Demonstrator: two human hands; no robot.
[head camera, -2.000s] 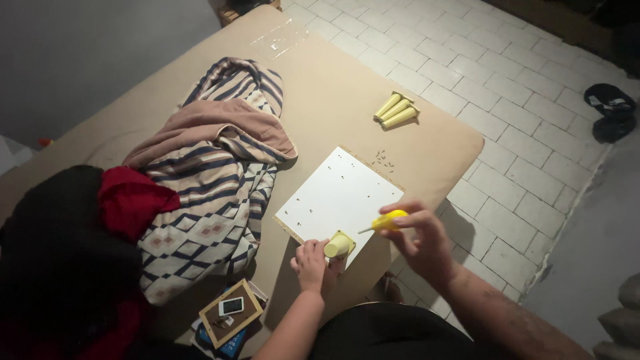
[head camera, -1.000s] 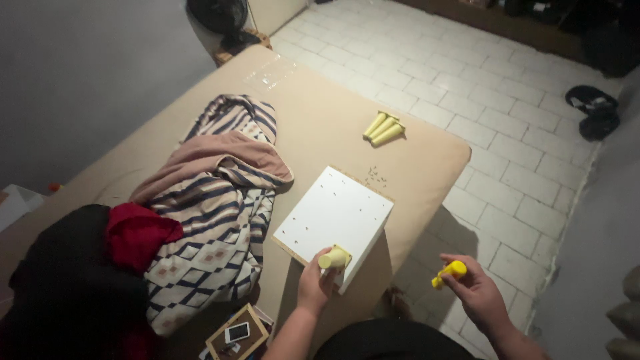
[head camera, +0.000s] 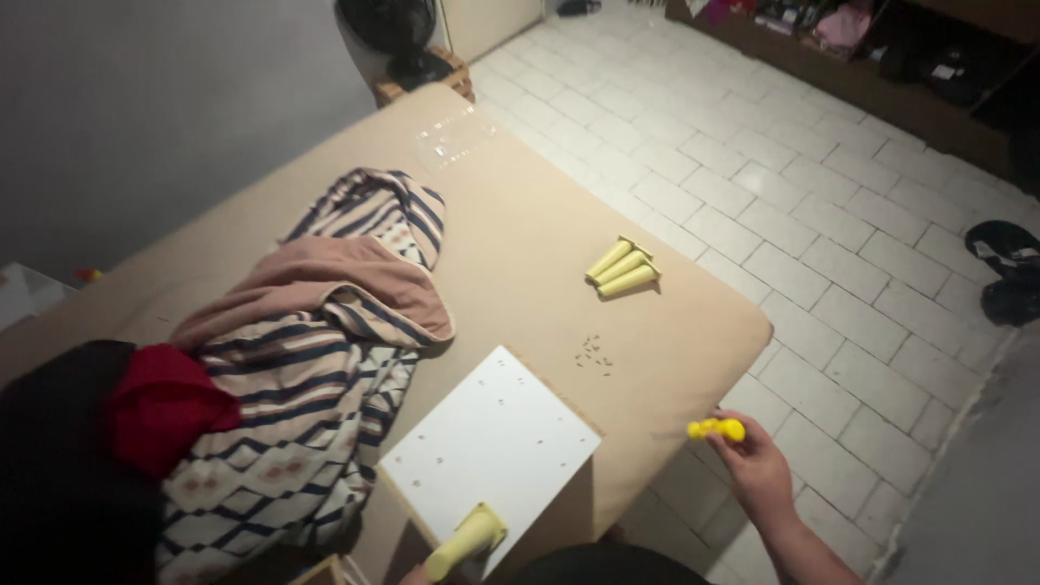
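Near the bottom, a pale yellow tapered furniture leg (head camera: 470, 539) stands with its square mounting plate on a corner of a white panel (head camera: 496, 447). My left hand (head camera: 417, 575) is mostly cut off by the lower edge of the view, its fingers at the leg's narrow end. To the right, beyond the bed's edge, my right hand (head camera: 751, 459) holds a screwdriver by its yellow handle (head camera: 717, 429); the thin shaft is blurred and points left. Small dark marks or screws dot the panel. Three more yellow legs (head camera: 624, 268) lie together, with loose small screws (head camera: 594, 355) nearer the panel.
A beige-covered bed (head camera: 520, 211) carries a striped blanket (head camera: 309, 366), a red cloth (head camera: 166, 406) and dark fabric (head camera: 69, 463). Clear plastic packaging (head camera: 457, 136) lies toward the far corner. A black fan (head camera: 398, 36) stands behind it. Dark shoes (head camera: 1007, 260) rest on the tiled floor.
My right hand with the screwdriver has moved away from the yellow leg to the right. The leg remains at the panel's corner. The view has shifted, leaving my left hand mostly cut off.
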